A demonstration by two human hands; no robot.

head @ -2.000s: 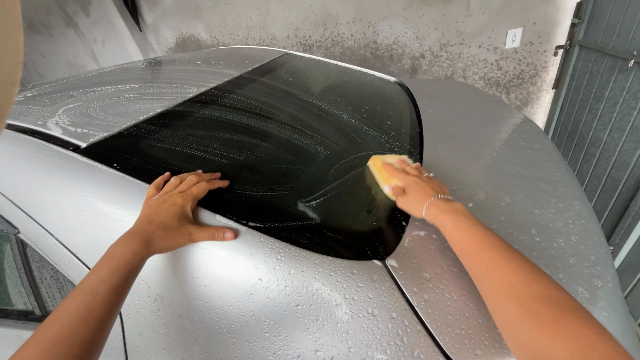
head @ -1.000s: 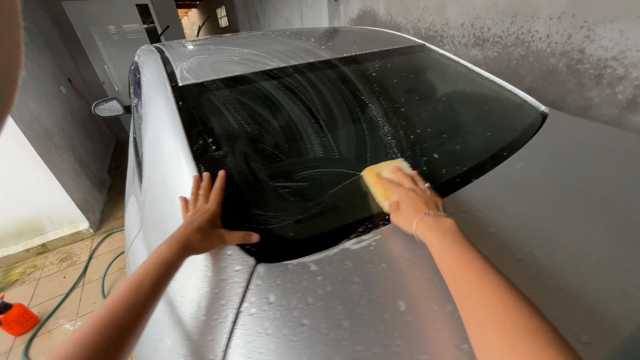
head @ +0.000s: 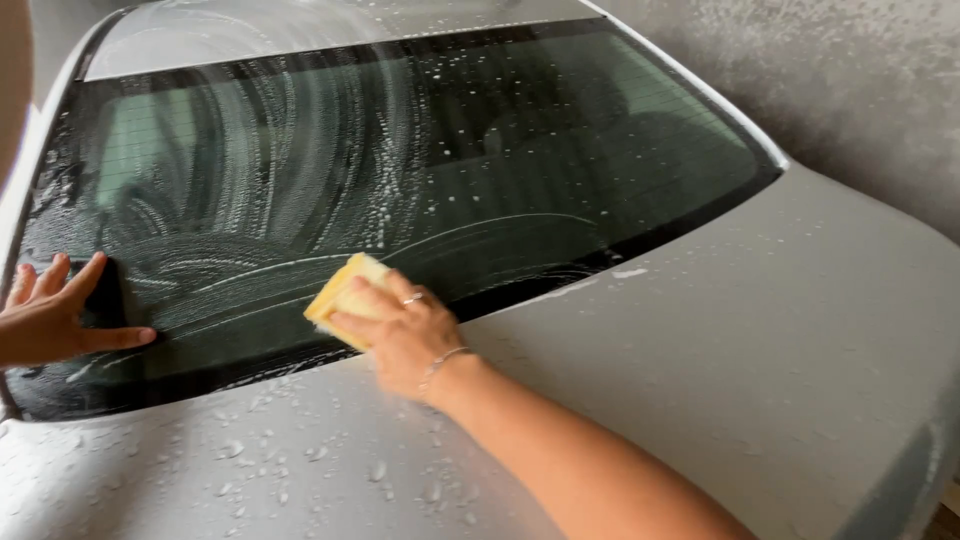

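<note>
My right hand (head: 409,326), with a ring and a bracelet, presses a yellow sponge (head: 346,298) against the lower part of the car's rear window (head: 517,180). Curved streaks of suds run over the glass, mostly on its left half, with scattered drops on the right. At the lower left corner of the window my left hand (head: 56,315) rests on the glass, fingers spread and holding nothing. Below the glass lies the silver trunk lid (head: 637,390), beaded with water near its left part.
The silver roof (head: 247,30) with soap streaks lies beyond the window's top edge. A grey, stained wall (head: 840,82) rises behind the car's right side. The car's rear edge drops away at the lower right.
The view has swung round and come closer to the rear window. My right hand still holds the sponge on the glass. My left hand, before at the window's edge, now lies on the glass.
</note>
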